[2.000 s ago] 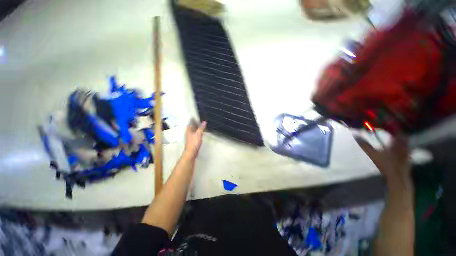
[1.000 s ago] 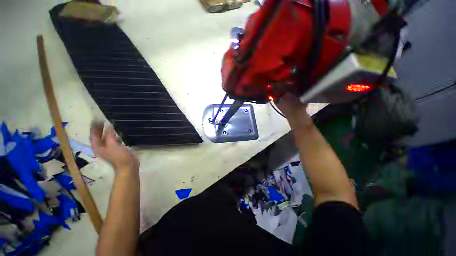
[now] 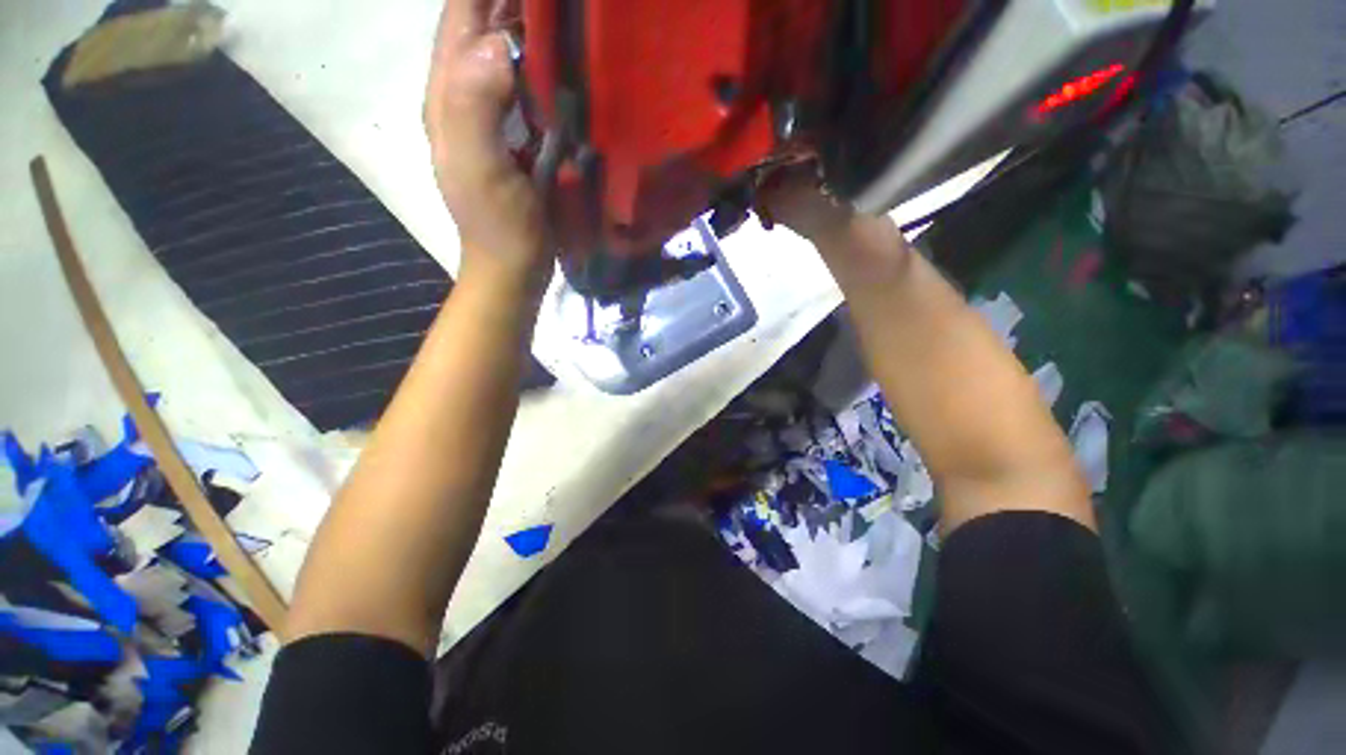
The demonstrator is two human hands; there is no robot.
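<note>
The red cutting machine [image 3: 650, 118] stands in front of me at the top centre, its silver base plate [image 3: 664, 328] on the table. My left hand [image 3: 480, 126] is at the left side of the red body; its fingers are partly hidden, so its grip is unclear. My right hand [image 3: 809, 195] is under the machine's right side, with its fingers hidden behind the body. The dark fabric stack [image 3: 281, 236] with pale parallel lines lies left of the machine. A tan wrapped brick [image 3: 140, 47] rests on its far end.
A long wooden ruler [image 3: 140, 398] lies at the left, beside blue, grey and white offcuts [image 3: 89, 575]. A small blue scrap [image 3: 527, 540] is near the table edge. The white control box [image 3: 989, 103] shows red digits. More scraps [image 3: 841, 516] lie below the edge.
My left hand has moved from beside the fabric up to the machine's left side. In the view, the machine has shifted left, and its base plate is closer to the fabric's near end.
</note>
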